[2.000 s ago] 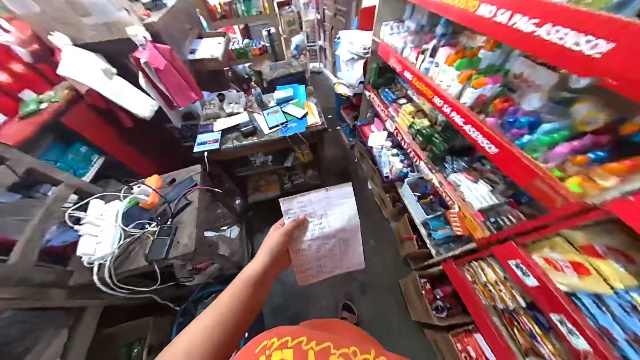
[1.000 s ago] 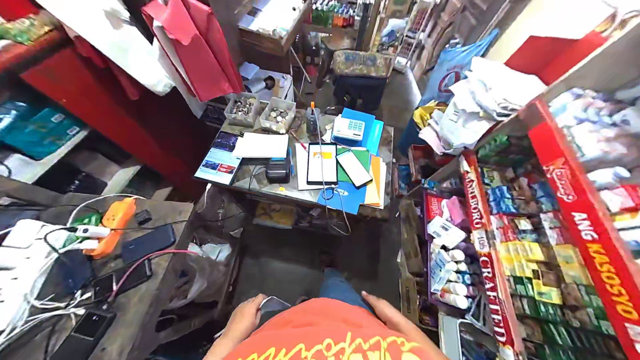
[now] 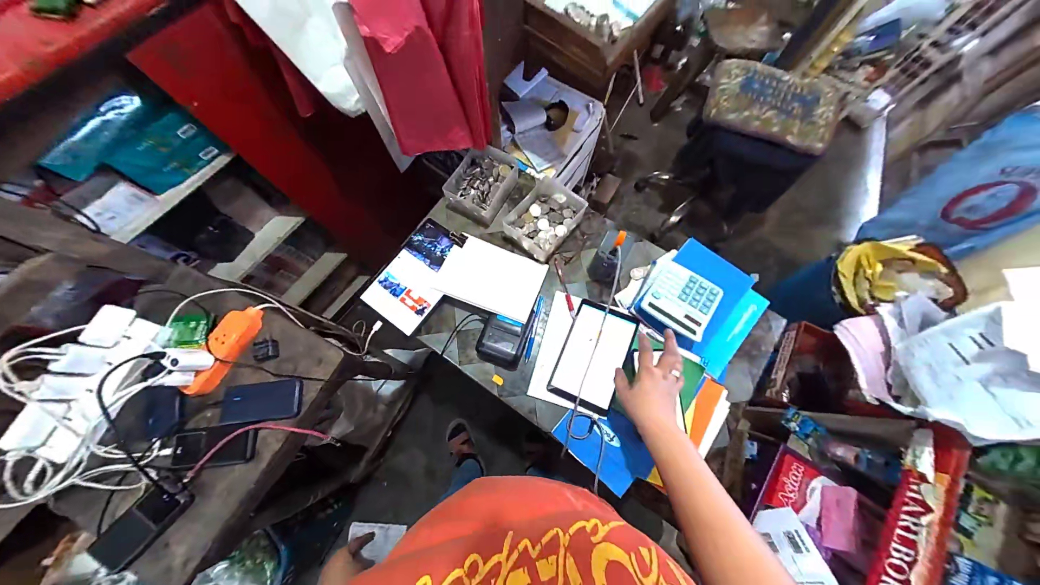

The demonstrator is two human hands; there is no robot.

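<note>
My right hand (image 3: 652, 382) reaches over the small table (image 3: 520, 394), fingers spread, at the right edge of a tablet with a lit white screen (image 3: 595, 357); it covers part of what lies beneath it. A white calculator (image 3: 681, 299) rests on blue folders (image 3: 731, 301) just beyond my fingers. My left hand (image 3: 349, 561) is low at the bottom edge, by my shirt, with a folded white paper (image 3: 377, 539) in its fingers. White sheets (image 3: 491, 278), a black device (image 3: 502, 340) and two clear tubs of coins (image 3: 546, 218) also lie on the table.
Phones (image 3: 262, 401), white chargers and an orange power strip (image 3: 223, 349) crowd the wooden bench on the left. A cushioned stool (image 3: 772, 106) stands behind the table. Boxes of goods (image 3: 821, 487) and a bin with a yellow liner (image 3: 894, 276) are at the right.
The view has turned from the shop shelves toward the table. My right hand, low beside my shirt a second ago, is now out over the table. The paper was held up in front earlier.
</note>
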